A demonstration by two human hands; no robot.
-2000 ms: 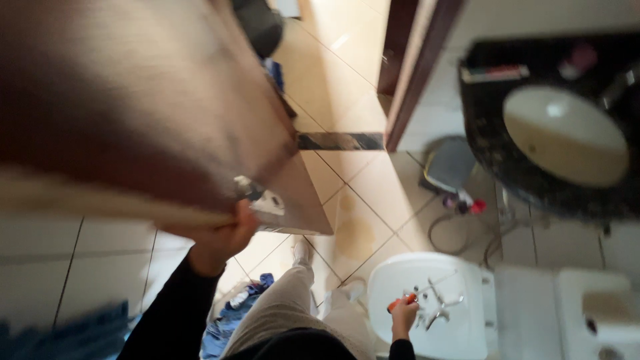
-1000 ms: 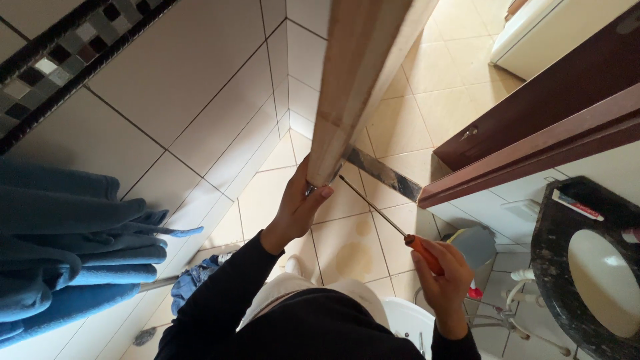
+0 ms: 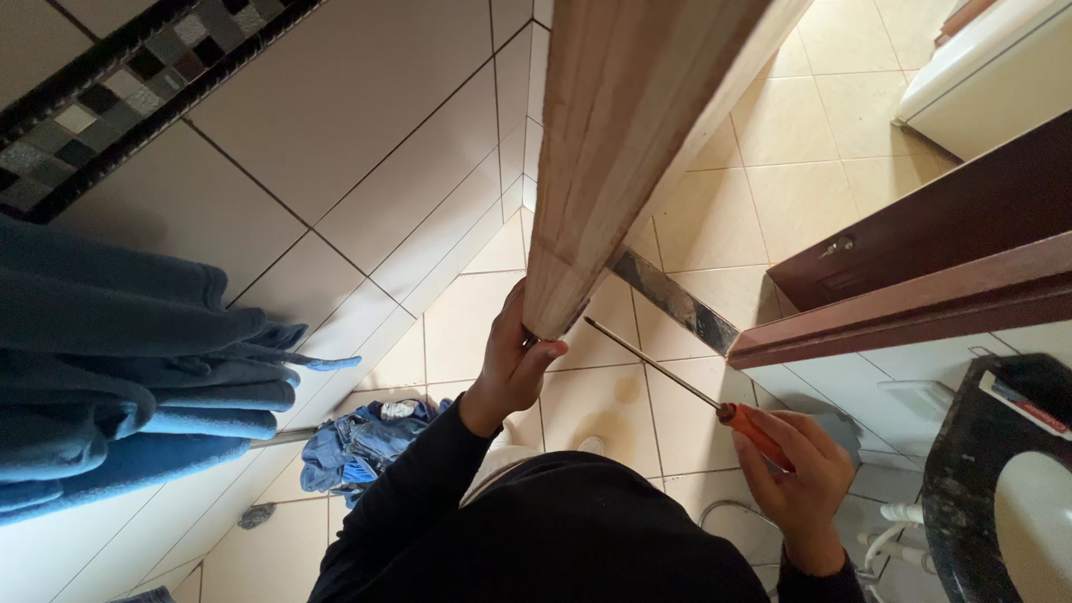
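A wooden door (image 3: 620,151) stands edge-on at the middle, its bare top edge running away from me. My left hand (image 3: 512,364) is on the near side edge of the door, fingers on its left face and thumb by a small metal part (image 3: 531,339) that is mostly hidden. My right hand (image 3: 794,473) holds a screwdriver (image 3: 657,368) by its orange handle. The shaft points up and left, with the tip a little right of the door's near edge and apparently apart from it.
A dark red door frame (image 3: 904,301) and a stone threshold (image 3: 678,301) lie to the right. The black stone washbasin counter (image 3: 955,494) is at far right. Blue towels (image 3: 126,360) hang at left, above a pile of denim clothes (image 3: 360,448) on the tiled floor.
The right hand and screwdriver have moved from over the white fixture up toward the door edge. The door now appears edge-on, with the left hand still at it. The view has shifted greatly.
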